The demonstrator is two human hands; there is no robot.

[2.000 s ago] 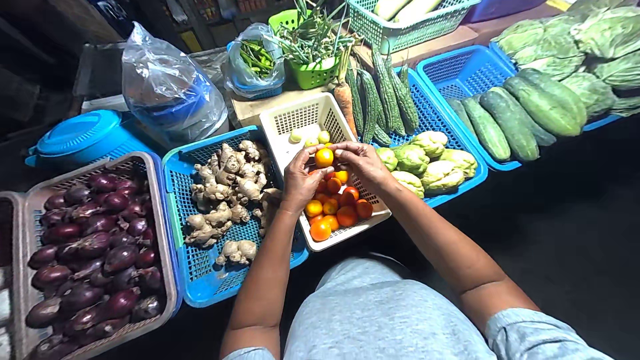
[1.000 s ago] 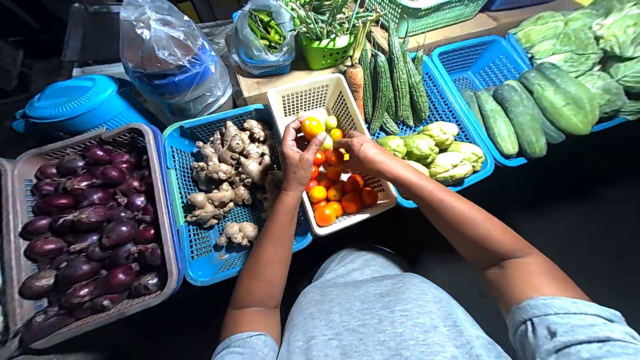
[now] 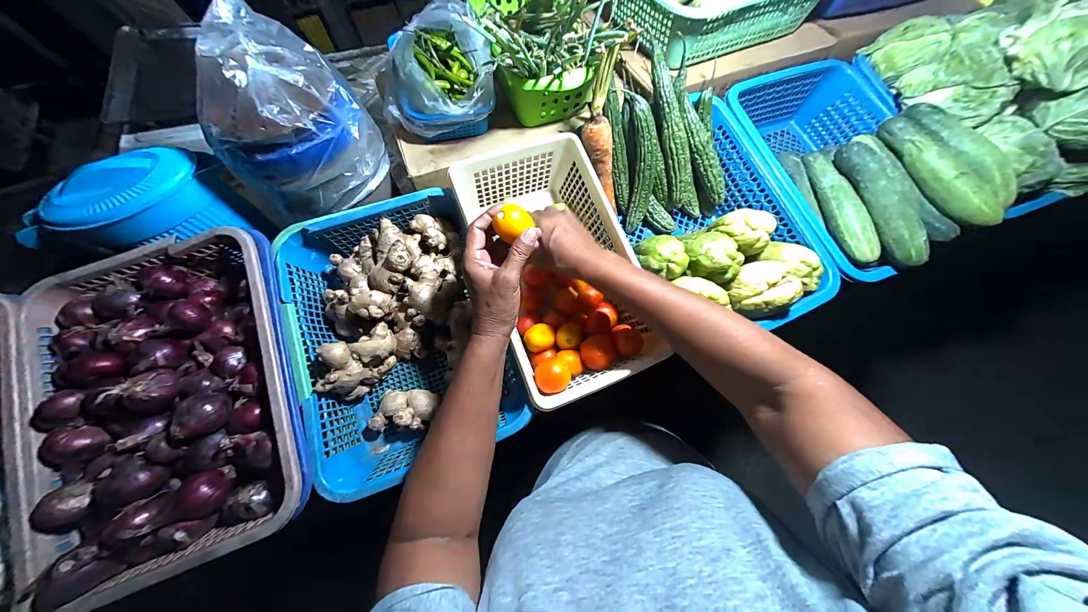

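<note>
Between its thumb and fingers my left hand [image 3: 498,285] holds a yellow-orange tomato [image 3: 513,223] above a cream plastic basket [image 3: 552,398]. Beside it, over the middle of the same basket, is my right hand [image 3: 563,240]; its fingers are partly hidden, with a small yellowish piece just showing at their tips. Red and orange tomatoes [image 3: 598,350] lie in the near half of the basket, below both hands. Left of the basket, ginger roots [image 3: 395,274] sit in a blue basket [image 3: 340,489].
Red onions [image 3: 201,415] fill a basket at the left. To the right are a carrot [image 3: 598,157], ridged green gourds [image 3: 674,140], chayotes [image 3: 765,285], large green cucumbers or gourds [image 3: 880,204] and cabbages [image 3: 960,68]. Behind stand a bag of green chillies [image 3: 446,64] and a blue lidded container [image 3: 119,191].
My hands were close together at one tomato two seconds ago; the right hand has since moved down into the basket and back up beside the left, which keeps a tomato.
</note>
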